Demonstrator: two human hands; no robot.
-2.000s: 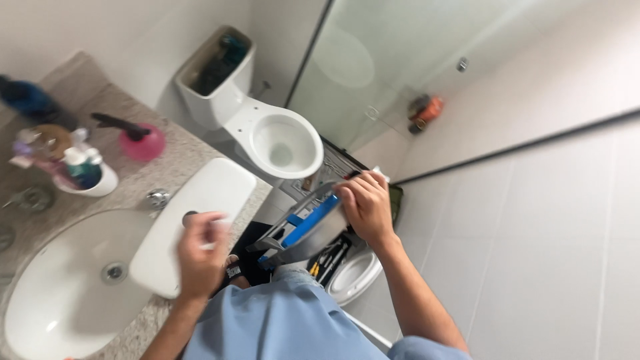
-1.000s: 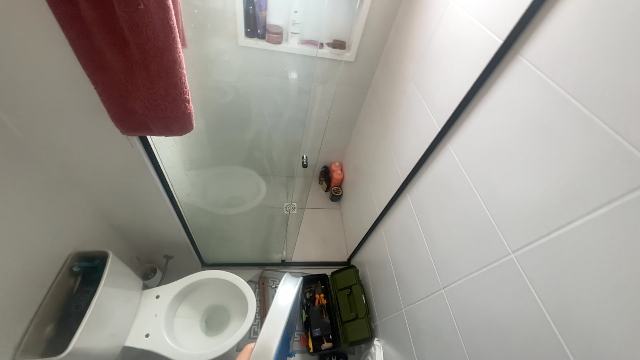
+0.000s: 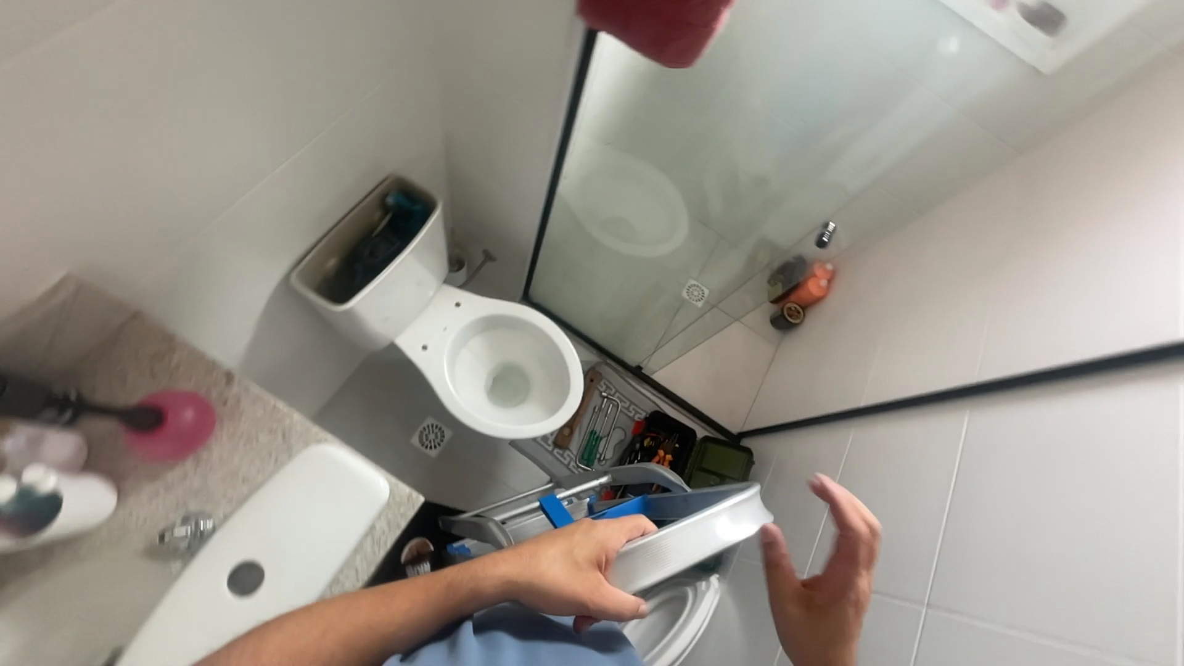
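My left hand [image 3: 581, 573] grips the near edge of a grey folding step stool [image 3: 694, 546], thumb on its outer rim. Blue parts [image 3: 555, 511] show inside the stool's frame. To the right of the stool, my right hand [image 3: 828, 573] is raised with thumb and fingers apart, holding nothing. Beyond the stool stands a white toilet bowl [image 3: 509, 370] without a seat; its tank [image 3: 370, 250] is uncovered, with dark and teal parts inside. The white tank lid [image 3: 268, 546], which has a round hole, lies across the sink counter at the left.
An open toolbox [image 3: 659, 444] and hand tools [image 3: 601, 430] lie on the floor by the shower glass [image 3: 647, 231]. A white toilet seat [image 3: 680, 615] is below the stool. A pink soap dispenser [image 3: 176, 424] stands on the counter [image 3: 268, 416]. Orange and black items [image 3: 809, 287] sit in the shower.
The view has swung toward the shower and back. Two seconds ago my right hand was on the stool and my left hand was over the tank lid; now the left grips the stool and the right is off it.
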